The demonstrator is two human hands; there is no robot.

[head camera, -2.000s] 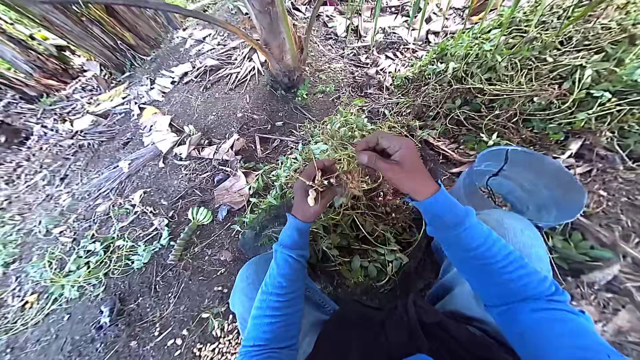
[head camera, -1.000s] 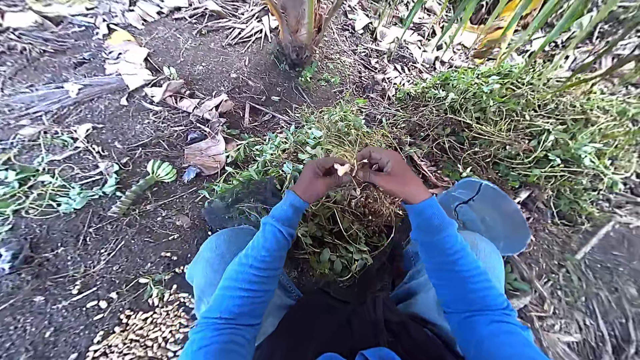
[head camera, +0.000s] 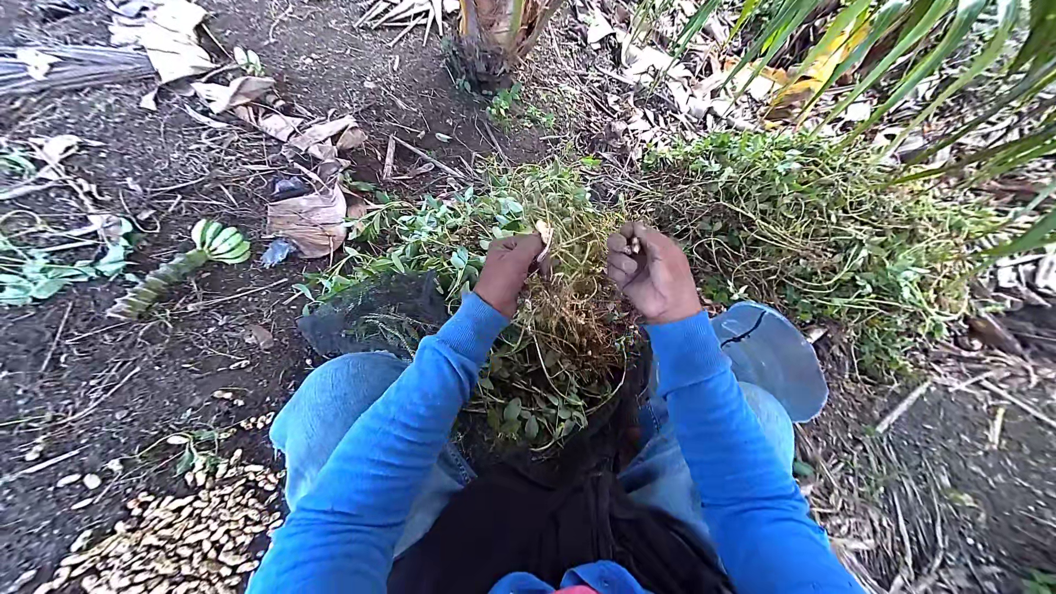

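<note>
My left hand (head camera: 510, 268) pinches a pale peanut pod (head camera: 543, 232) between thumb and fingers. A short way to its right, my right hand (head camera: 652, 272) has its fingers curled around a small pale piece, probably a peanut pod (head camera: 634, 245). Between and below both hands lies a heap of uprooted peanut plants (head camera: 569, 330), with tangled brown roots and green leaves, between my knees. Dark netting (head camera: 379, 309) shows beside the heap at the left. At lower left, a pile of loose peanut pods (head camera: 177, 532) rests on the soil.
A translucent bluish plastic container (head camera: 771, 359) stands by my right knee. More pulled plants (head camera: 817, 223) are heaped at the right. A tree trunk base (head camera: 495, 37) rises ahead. Dry leaves (head camera: 309, 216) and a cut banana stalk (head camera: 169, 276) lie on the soil at the left.
My hands were close together at the pale pod one second ago and are now apart. The view has shifted, showing more of the peanut pile at lower left.
</note>
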